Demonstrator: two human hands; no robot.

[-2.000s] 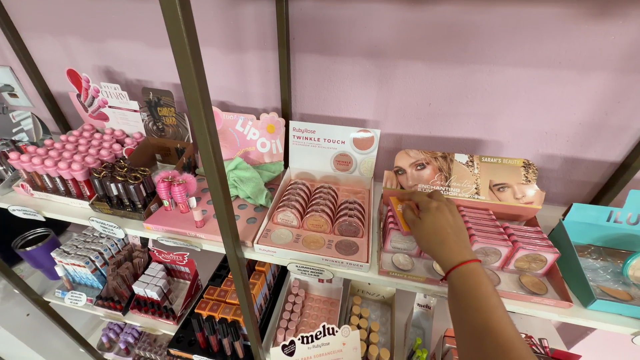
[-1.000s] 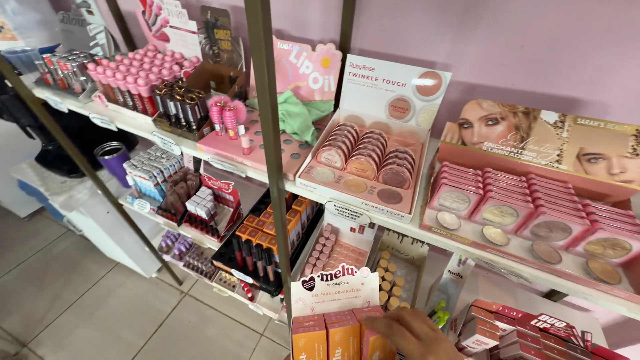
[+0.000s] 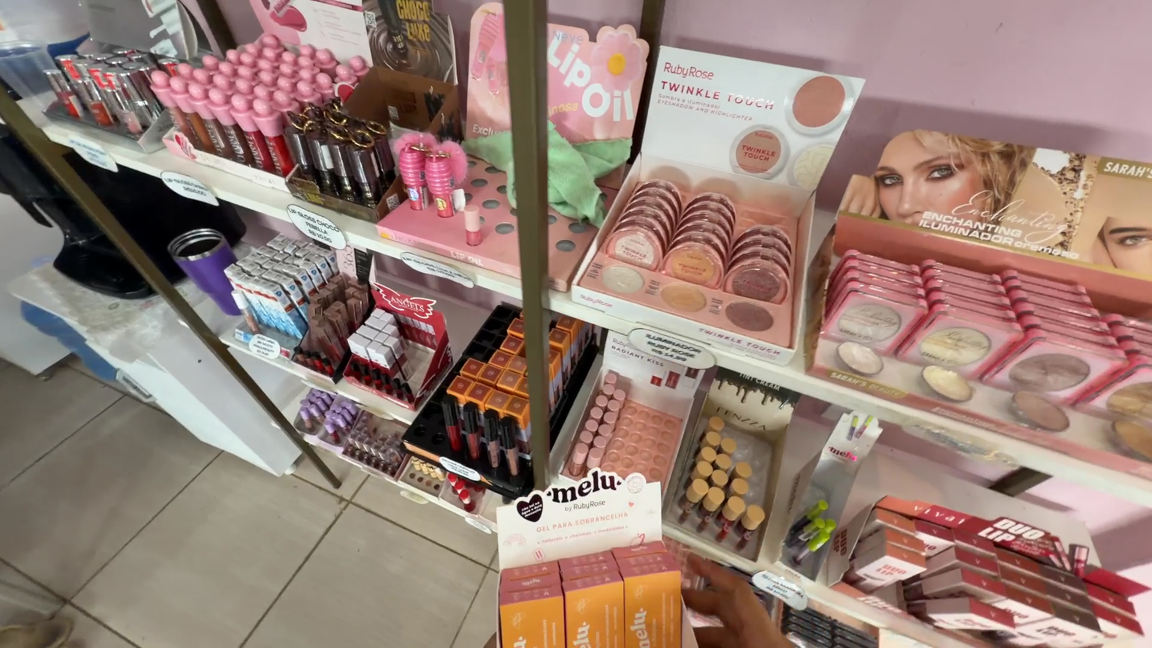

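Note:
At the bottom centre of the head view stands a Melu cardboard display box point(image 3: 580, 531) filled with orange and pink cartons point(image 3: 594, 607). My right hand point(image 3: 733, 607) is at the right side of this box, its fingers by the edge, partly cut off by the frame. Whether it grips the box cannot be told. My left hand is not seen. Behind, on the upper shelf, a Twinkle Touch display point(image 3: 720, 225) holds stacked round compacts, and a green cloth point(image 3: 562, 175) lies on the pink lip oil stand point(image 3: 486, 238).
A metal shelf post point(image 3: 531, 270) rises in front of the shelves. Highlighter compacts point(image 3: 954, 342) fill the upper right; Duo Lip boxes point(image 3: 999, 567) lie lower right. Lip products crowd the lower shelves. A purple tumbler point(image 3: 205, 268) stands at left, above a tiled floor point(image 3: 225, 540).
My right hand was over the highlighter display, then came down to the Melu box. The box shows lower and larger as the view has moved closer. The orange cloth or item at the hand earlier is no longer seen.

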